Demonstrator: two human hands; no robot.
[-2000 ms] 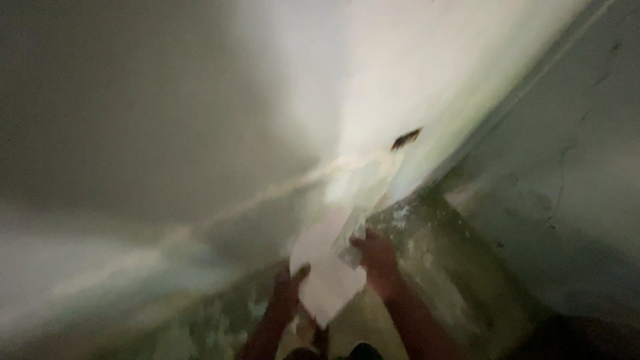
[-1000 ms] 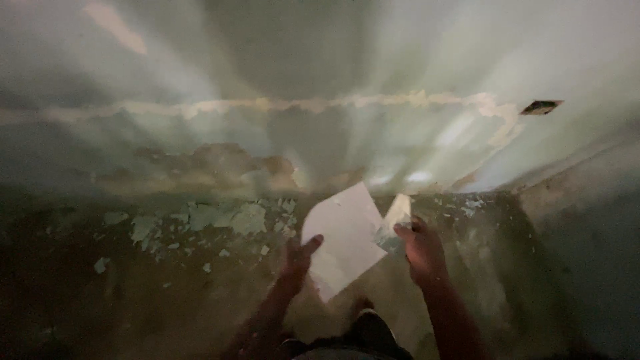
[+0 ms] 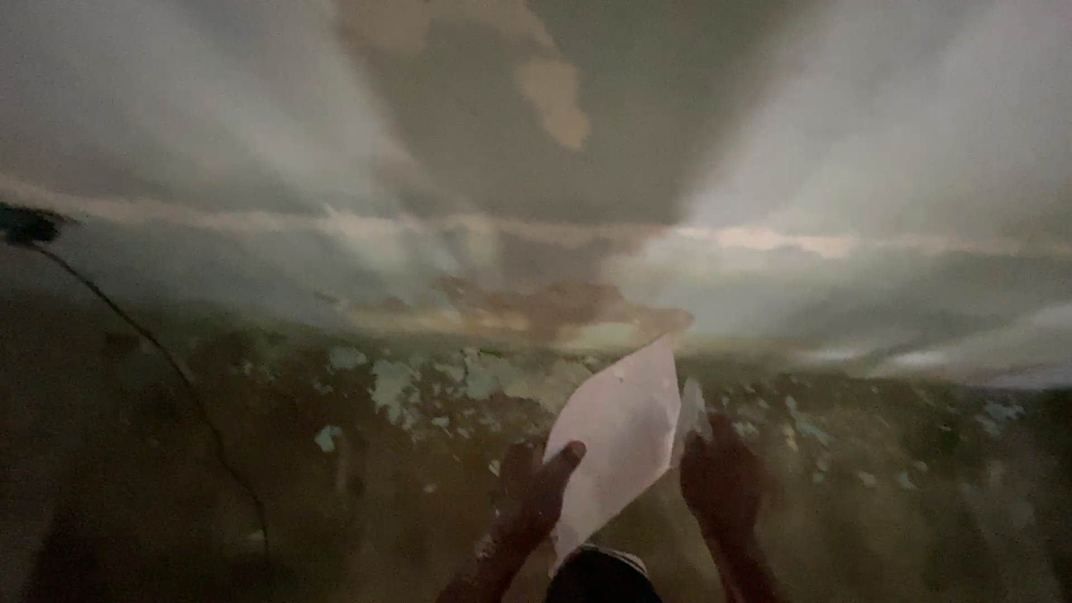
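My left hand (image 3: 536, 494) grips the left edge of a thin white sheet (image 3: 624, 427), its thumb lying on top. The sheet is tilted, with a curved left side and a pointed upper corner. My right hand (image 3: 722, 473) is closed around a small pale flat piece (image 3: 693, 410), perhaps a scraper blade, held upright just right of the sheet. Blur and dim light hide what exactly the piece is and whether it touches the sheet.
A wall (image 3: 754, 285) with bare patched areas rises ahead. Pale flakes (image 3: 402, 389) lie scattered on the dark floor along its foot. At the left a thin cable (image 3: 188, 381) runs down from a dark object (image 3: 29, 224). A dark shoe (image 3: 599, 576) shows below the sheet.
The view has swung left along the wall, away from the corner and the wall opening. Both hands keep hold of their pieces; the sheet now appears narrower and more steeply tilted.
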